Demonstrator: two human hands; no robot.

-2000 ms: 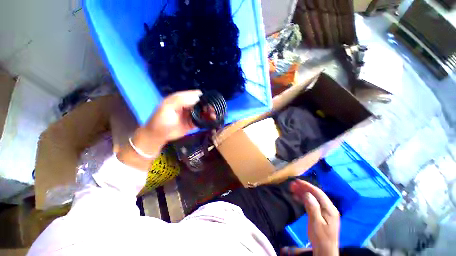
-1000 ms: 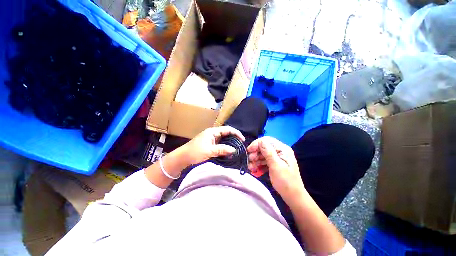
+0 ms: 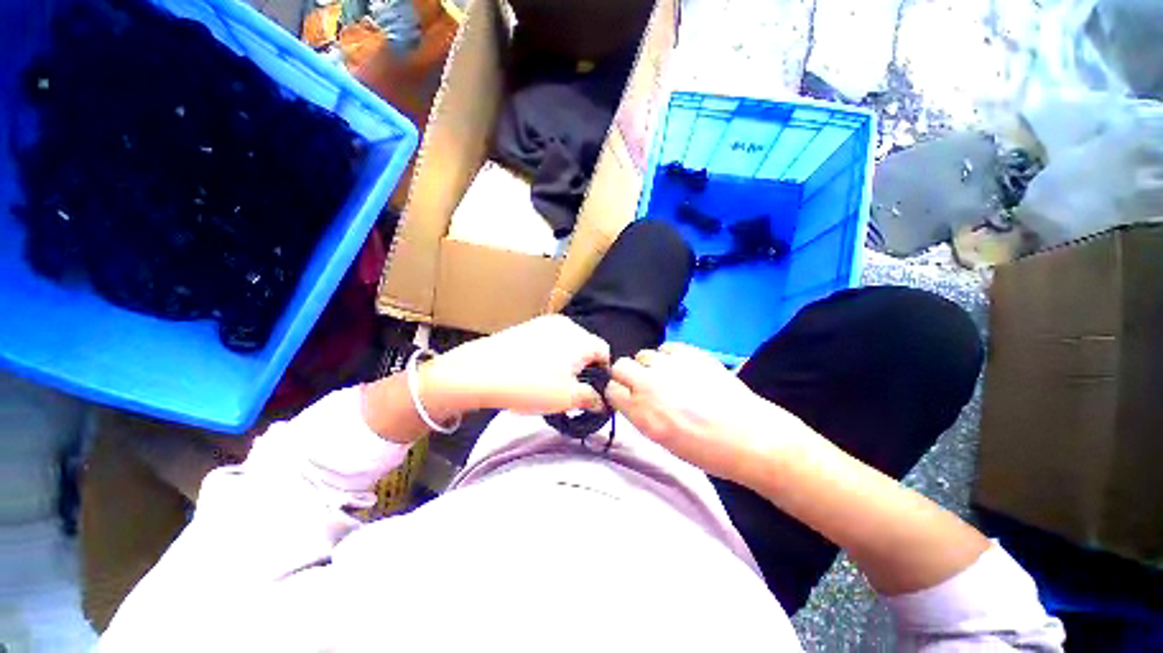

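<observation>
A coiled black cable bundle (image 3: 584, 416) is held over the lap, close to the torso. My left hand (image 3: 542, 364) is closed around the bundle from the left. My right hand (image 3: 670, 396) meets it from the right, its fingertips at the bundle's right side. A short dark end hangs below the fingers. The fingers hide most of the coil, and I cannot tell whether a tie is on it.
A blue crate (image 3: 334, 242) heaped with black cables is at the left. An open carton (image 3: 491, 283) holding dark cloth is at centre. A lighter blue crate (image 3: 835, 191) with several black bundles is beyond my knees. A brown carton (image 3: 1065, 383) is at the right.
The view has swung from the left crate to the lap. My hands have come together at the bundle. Since one second ago, my right forearm lies flatter and less of the coil shows.
</observation>
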